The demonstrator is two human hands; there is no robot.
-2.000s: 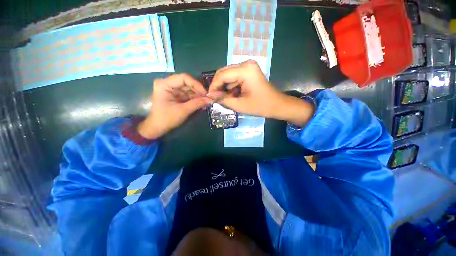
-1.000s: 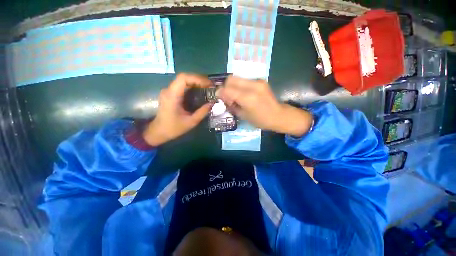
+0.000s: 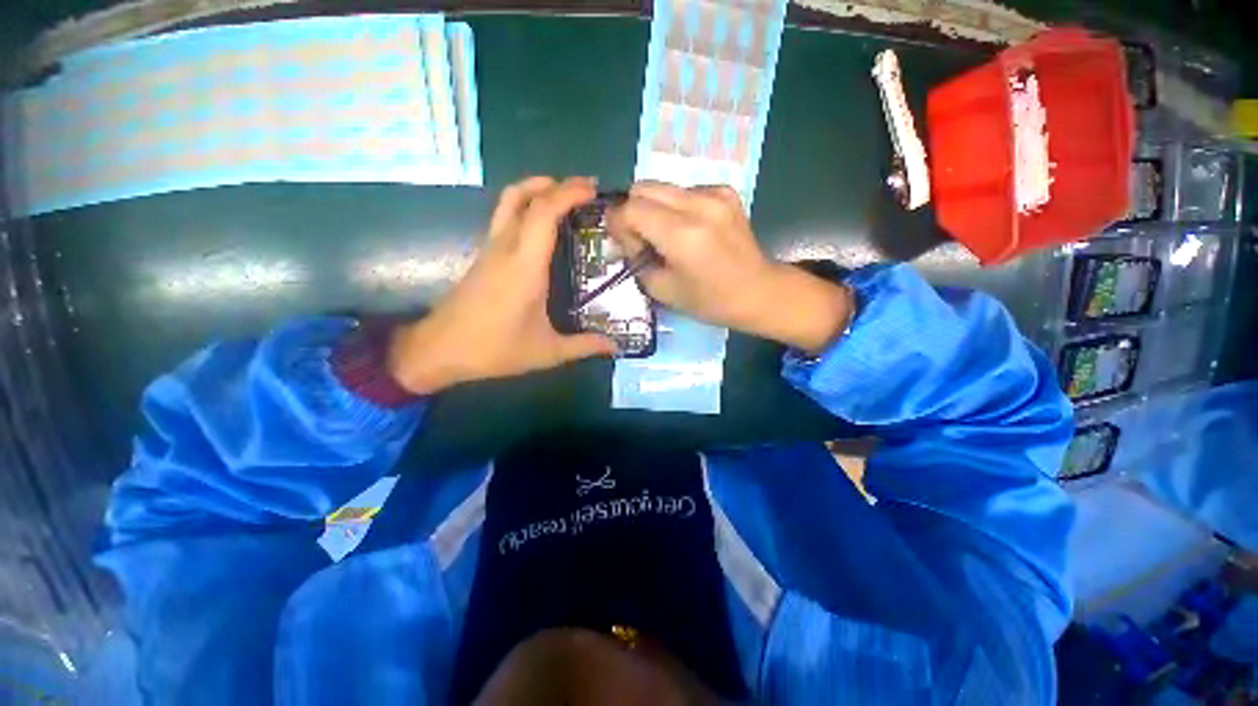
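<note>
An opened phone unit (image 3: 596, 297), black with a silvery area, lies partly over the pale sticker sheet (image 3: 706, 104) in front of me. My left hand (image 3: 517, 297) grips its left side, thumb at the lower edge and fingers at the top. My right hand (image 3: 697, 255) is over its upper right part and pinches dark tweezers (image 3: 615, 280), whose tip points down-left onto the phone. Whether a sticker is at the tip cannot be told.
Spare sticker sheets (image 3: 262, 111) lie stacked at the left. A red parts bin (image 3: 973, 152) stands at the right, with an off-white strip-like item (image 3: 900, 131) beside it. A clear blister tray (image 3: 1184, 297) with phone units is at the right edge. A pale strip runs along the back.
My left hand has gone from a pinch near my right fingertips to holding the phone's side. My right hand now angles the tweezers across the phone. The phone's upper part shows more.
</note>
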